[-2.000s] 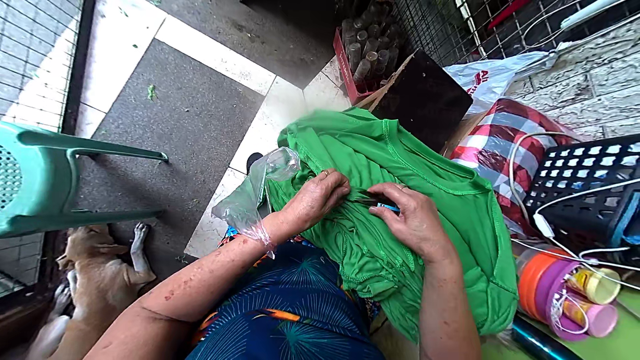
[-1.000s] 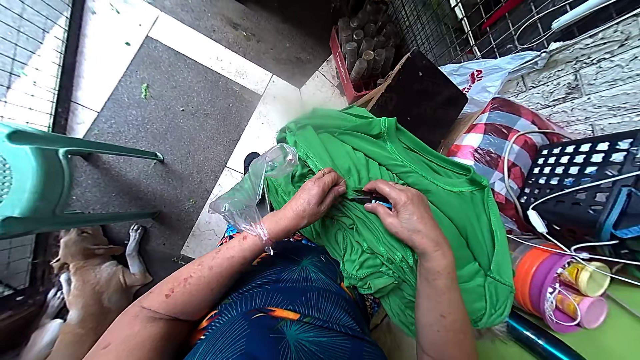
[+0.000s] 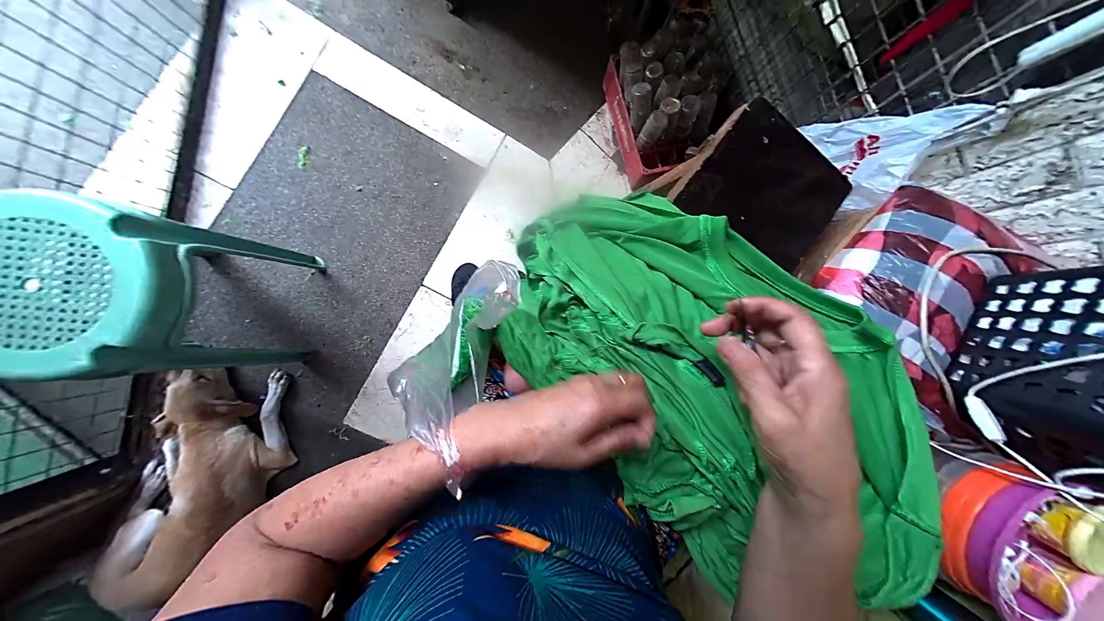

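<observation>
A green knit garment (image 3: 802, 379) lies bunched across my lap. My left hand (image 3: 595, 418) rests over its gathered folds, fingers curled and somewhat blurred; whether it grips cloth is unclear. A clear plastic bag (image 3: 431, 388) is looped round my left wrist, with green bits inside. My right hand (image 3: 780, 371) is raised over the garment, its thumb and fingers bent towards each other, with a small shiny thing partly hidden among them. A small black tag or strip (image 3: 709, 372) lies on the cloth between the hands.
At the left stands a teal plastic stool (image 3: 138, 285), with a tan dog (image 3: 220, 474) lying beneath it. Ahead is a red crate (image 3: 630, 129) of glass bottles beside a black panel (image 3: 763, 185). A checked bundle (image 3: 914, 259), a black plastic basket (image 3: 1035, 336) and cords are at the right.
My hands have moved apart. The left has come back towards my body, away from the spot it was pinching; the right has lifted off the fabric, and the dark and blue item it held no longer shows plainly.
</observation>
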